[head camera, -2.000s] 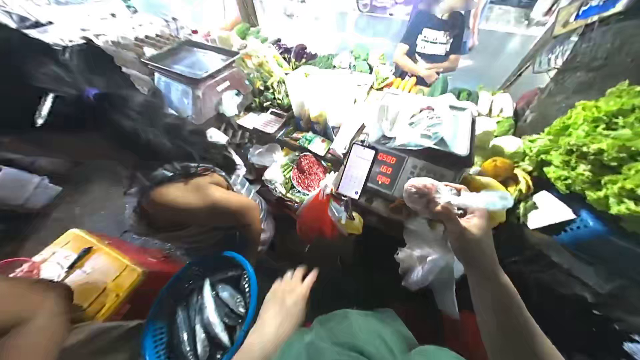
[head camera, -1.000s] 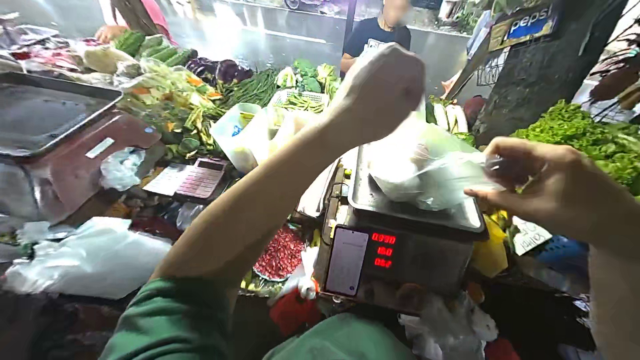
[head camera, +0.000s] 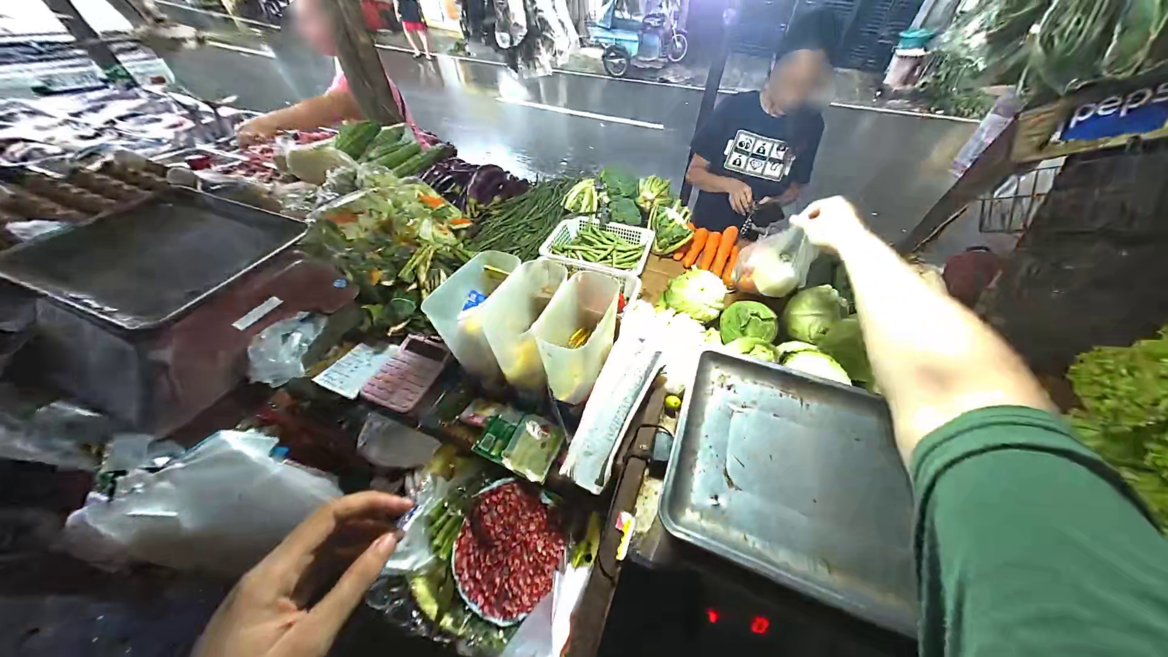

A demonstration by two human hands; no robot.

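My right hand (head camera: 829,224) reaches out over the vegetables, its fingers closed on the top of a clear plastic bag (head camera: 777,260) with pale produce inside. The bag hangs in front of a person in a dark T-shirt (head camera: 757,155), above green cabbages (head camera: 815,312) and beside carrots (head camera: 710,248). My left hand (head camera: 306,579) is at the lower left, thumb and fingers apart, near a bowl of small red produce (head camera: 509,552) and thin plastic. Between my arms stands a digital scale with a bare metal pan (head camera: 794,484) and red digits.
A second scale's tray (head camera: 151,255) is at the left, near a pink calculator (head camera: 404,372). Tall plastic containers (head camera: 575,338) and a white basket of green beans (head camera: 598,246) stand mid-stall. Leafy greens (head camera: 1122,392) are at the right; a wet road lies beyond.
The plastic bag has left the scale pan, where it lay a second ago, and now hangs from my right hand toward the person. My left hand has moved down to the lower left. The view has shifted.
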